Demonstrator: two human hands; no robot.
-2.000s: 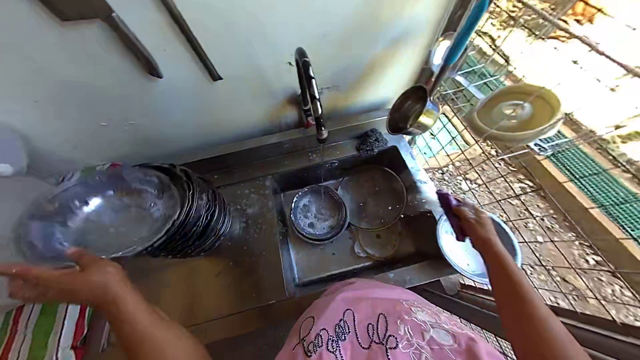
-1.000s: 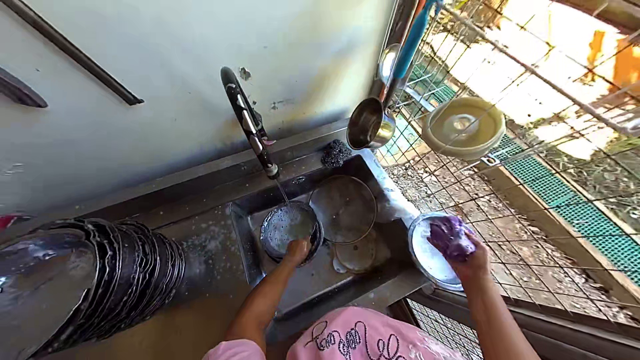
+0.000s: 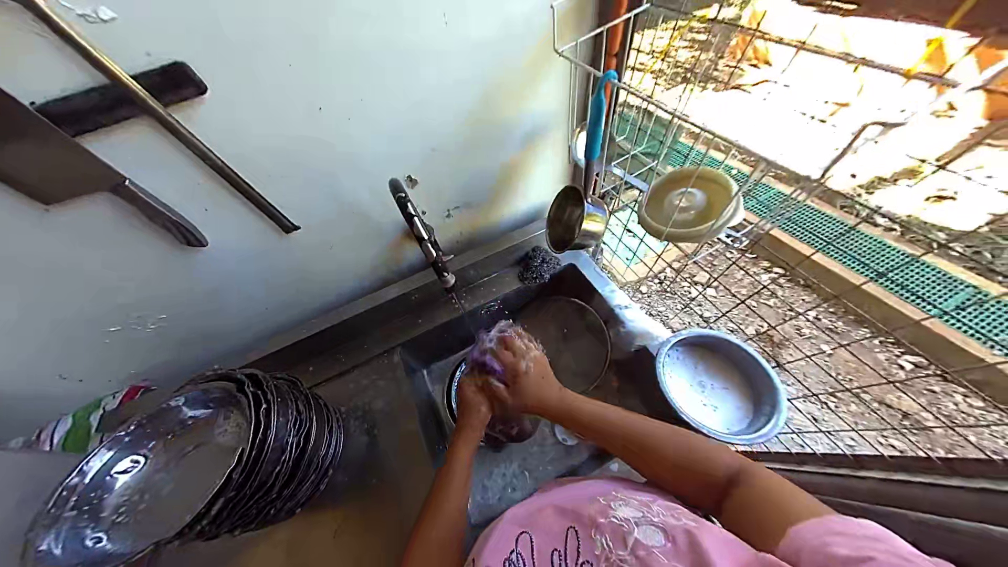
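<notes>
Over the sink (image 3: 504,472), my right hand (image 3: 524,370) presses a soapy purple scrubbing mesh (image 3: 490,354) against my left hand. My left hand (image 3: 475,398) is just below it, at the rim of a round metal pan (image 3: 453,394) that my hands partly cover; whether its fingers grip the rim cannot be told. A large round metal lid or pan (image 3: 571,339) lies in the sink to the right. Water runs thinly from the black curved faucet (image 3: 425,236) behind my hands. A metal basin with whitish liquid (image 3: 713,386) stands right of the sink.
A tall stack of dark metal pans (image 3: 276,449) leans at the left, a shiny one (image 3: 150,472) in front. A dark scouring pad (image 3: 539,265) lies behind the sink. A cleaver (image 3: 71,161) hangs on the wall; a ladle (image 3: 577,220) and pale lid (image 3: 689,203) hang by the wire mesh.
My right hand has moved left from the metal basin to the sink with the purple mesh, and now meets my left hand. Earlier my left hand went from the stacked pans into the sink.
</notes>
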